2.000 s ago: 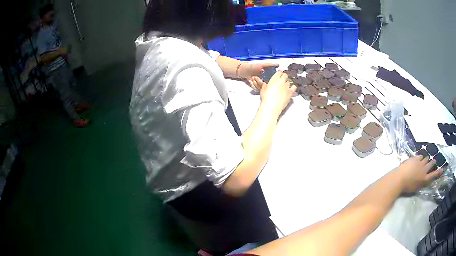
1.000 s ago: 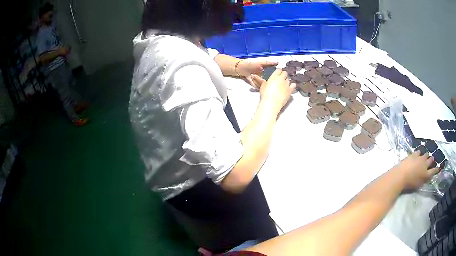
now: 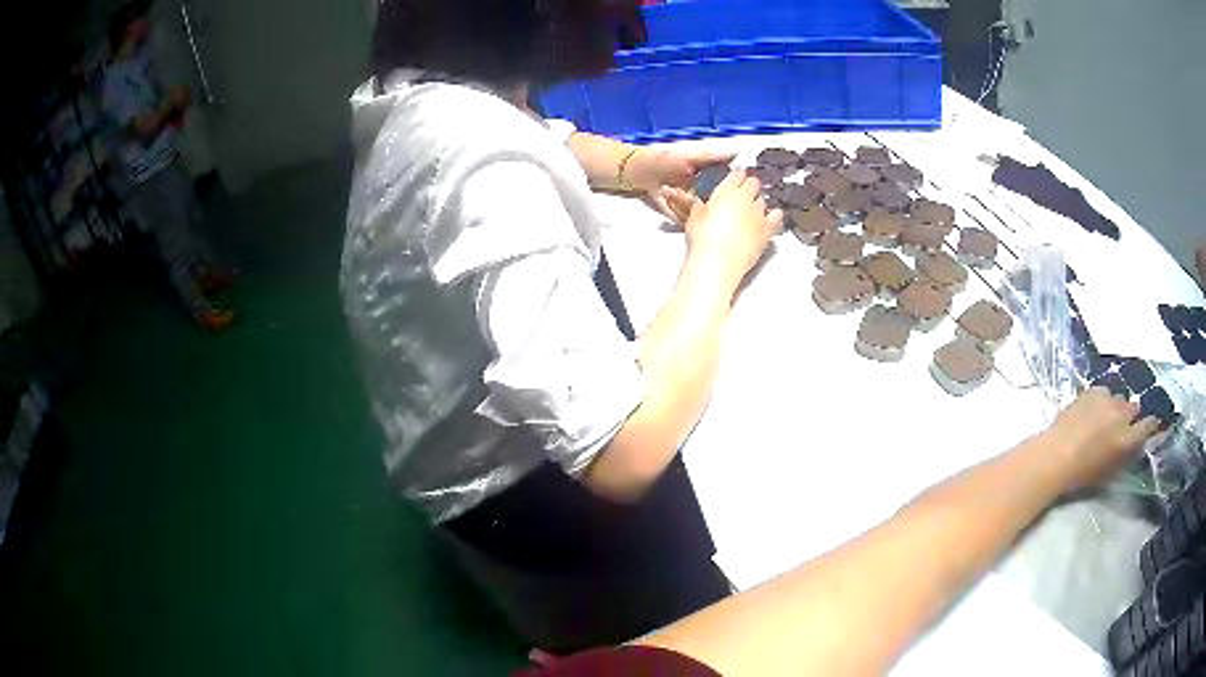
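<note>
My left hand (image 3: 1100,437) is at the right side of the table, its arm reaching in from the bottom edge. Its fingers lie at the lower edge of black adhesive pads (image 3: 1127,378) beside a clear, crinkled plastic bag (image 3: 1047,318). The fingertips are partly lost against the pads and plastic, so whether they grip anything is unclear. My right hand is out of the picture.
A person in a shiny white shirt (image 3: 463,265) handles a dark piece beside brown-topped pieces (image 3: 886,271). A blue crate (image 3: 780,86) stands behind. Stacked housings (image 3: 1170,595) are at lower right. Dark flat pieces (image 3: 1054,195) lie at the far side. Another person (image 3: 152,132) stands far left.
The view has shifted slightly, so the table items sit a little higher in the picture. My left hand stays by the black pads, its fingers slightly shifted.
</note>
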